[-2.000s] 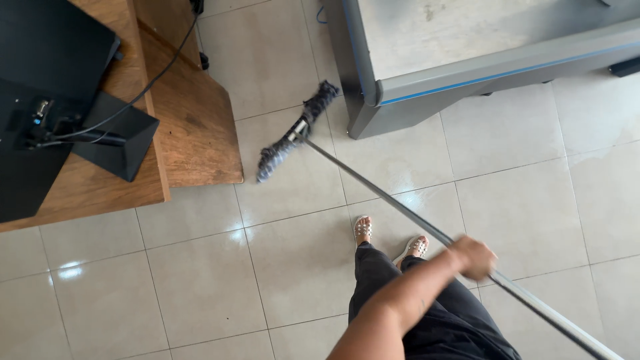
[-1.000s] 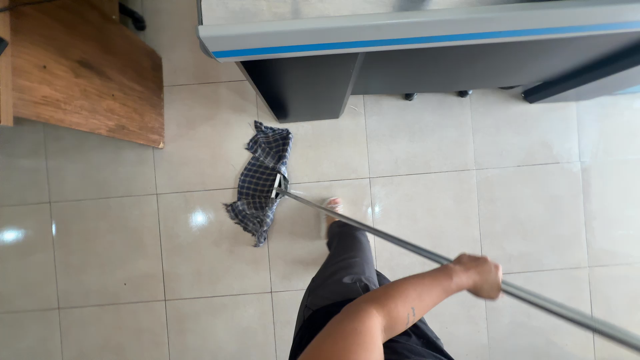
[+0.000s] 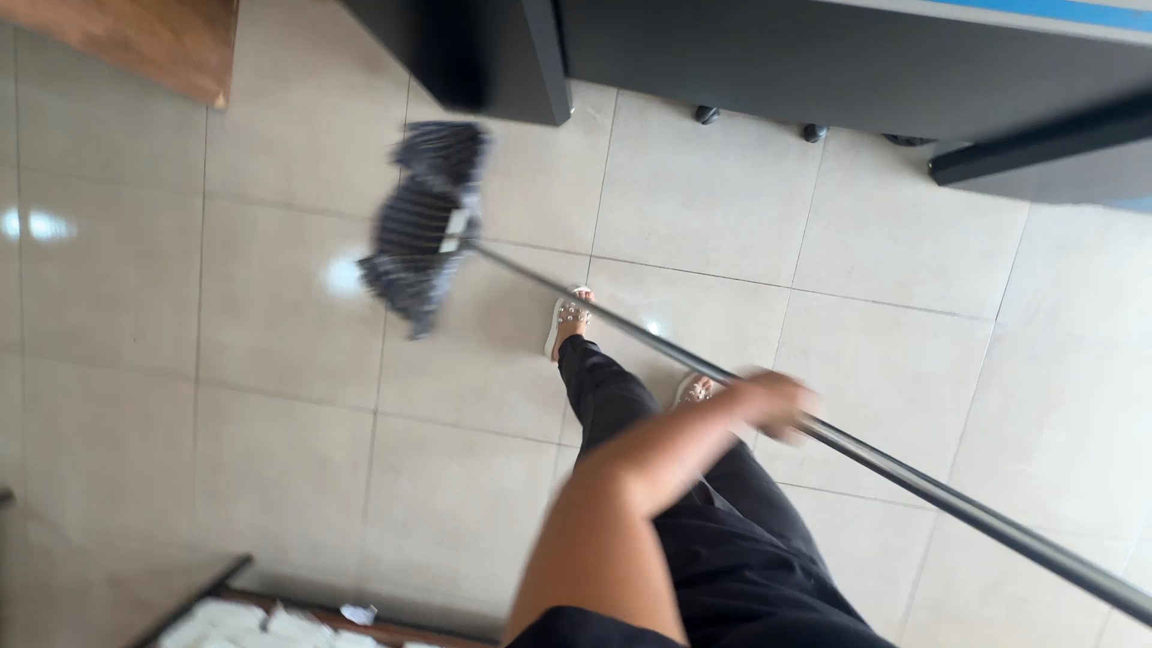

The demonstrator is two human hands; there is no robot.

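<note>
My left hand is closed around the metal pole of a flat mop. The pole runs slantwise from the lower right edge up to the mop head, passing over my legs and feet. A dark checked cloth, blurred by motion, is spread at the pole's far end over the tiled floor, near the base of a dark grey desk. A small light clip or plate shows where pole and cloth join. My right hand is out of view.
The dark grey desk spans the upper right, with small dark feet or casters below it. A wooden furniture panel juts in at the upper left. Along the bottom left lies a dark-framed rack or table bearing white items.
The mop head has swung from beside the wooden furniture to the floor near the desk base, its cloth now more spread out. My left hand keeps its grip. The view has shifted.
</note>
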